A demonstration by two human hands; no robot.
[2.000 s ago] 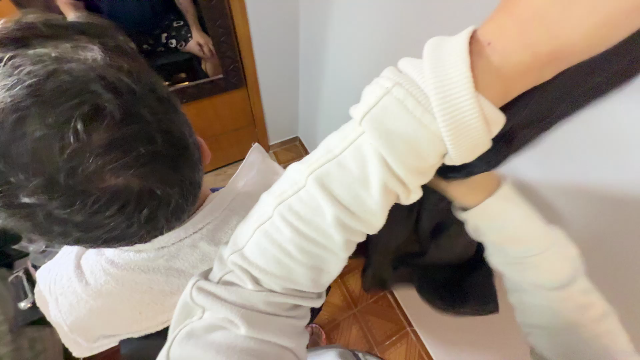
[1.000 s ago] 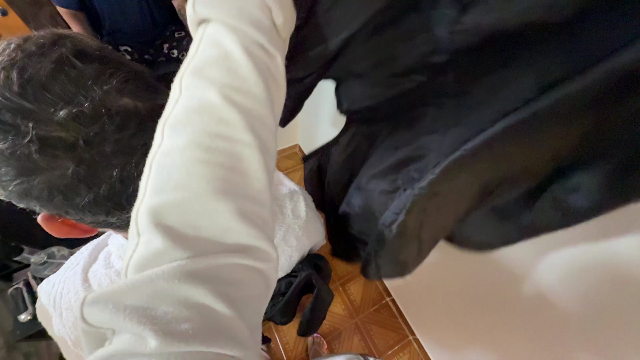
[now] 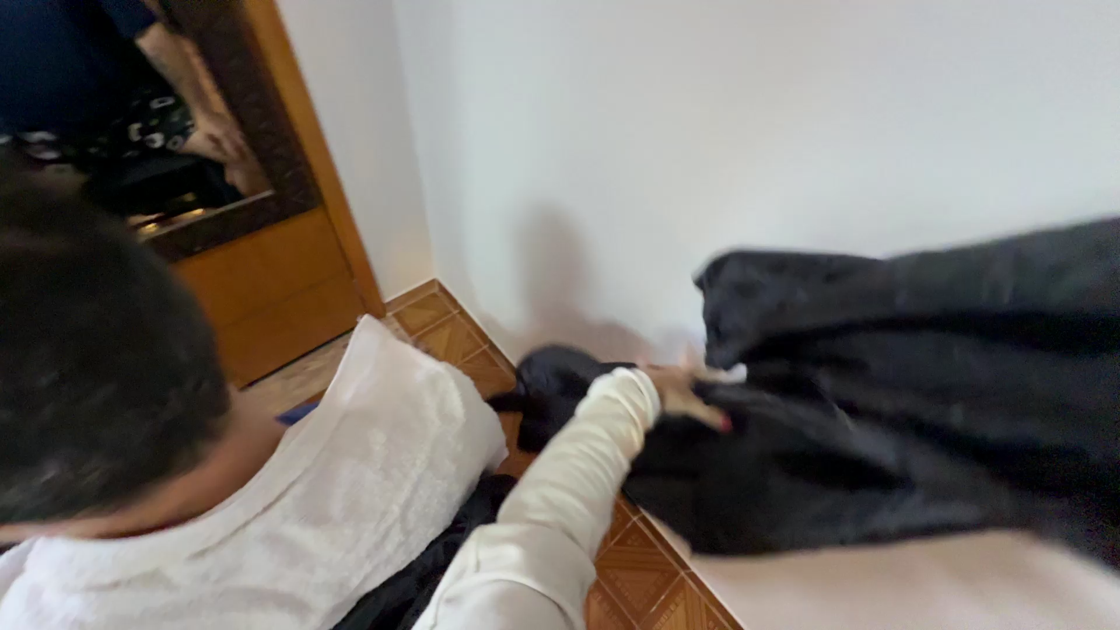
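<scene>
Reaching in from the bottom centre, my left hand (image 3: 687, 394) rests against or just over a large black cloth (image 3: 814, 455), fingers apart. A red nail shows on one fingertip; blur hides the exact contact. The cloth stretches from beside that hand to the right edge, in loose folds. My right hand is out of view. To the left sits a person with short dark hair (image 3: 96, 376), seen from behind, a white towel (image 3: 350, 472) over the shoulders. Another black item (image 3: 556, 385) lies behind my wrist, its kind unclear.
A pale wall (image 3: 612, 131) rises behind the cloth, meeting a brown tiled floor (image 3: 639, 569). At upper left, a dark-framed mirror (image 3: 289, 175) against orange-brown wood (image 3: 262, 306) shows a person's arm and dark clothing. Black fabric (image 3: 420, 569) lies below the towel's edge.
My left arm has come down from across the upper view to low centre. The black cloth, raised high at the right one second ago, now hangs lower. The view has shifted.
</scene>
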